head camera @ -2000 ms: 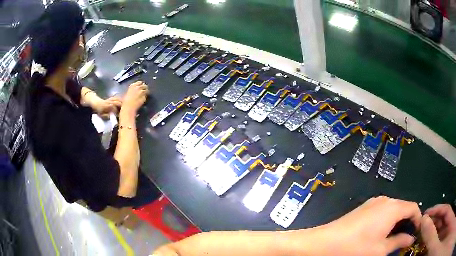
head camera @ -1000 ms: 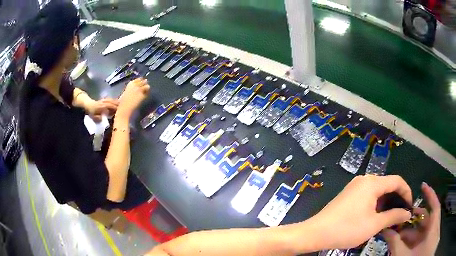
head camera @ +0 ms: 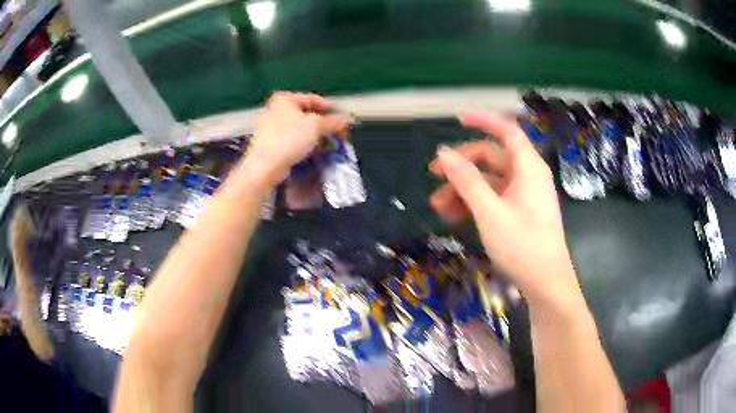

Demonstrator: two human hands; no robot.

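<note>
My left hand (head camera: 294, 133) is at the far edge of the worktop, its fingertips closed on the top end of a flex circuit assembly (head camera: 344, 176) with a silver lower part. The strip's top end is partly hidden by the fingers. My right hand (head camera: 508, 189) is raised right of centre, blurred, fingers apart and curled, with nothing visible in it. The working pile (head camera: 416, 323) of overlapping blue and silver strips lies between my forearms, nearer to me.
Laid-out rows (head camera: 145, 198) of strips stretch to the left, with a second row (head camera: 101, 310) nearer. Waiting bundles (head camera: 637, 149) lie at upper right, with a single strip (head camera: 712, 238) below. A pale raised edge (head camera: 403, 103) runs behind. Another person's arm (head camera: 31, 282) is at far left.
The view has swung right. My hands have moved apart, the left one now at a strip by the far edge. The working pile and waiting bundles have come into view.
</note>
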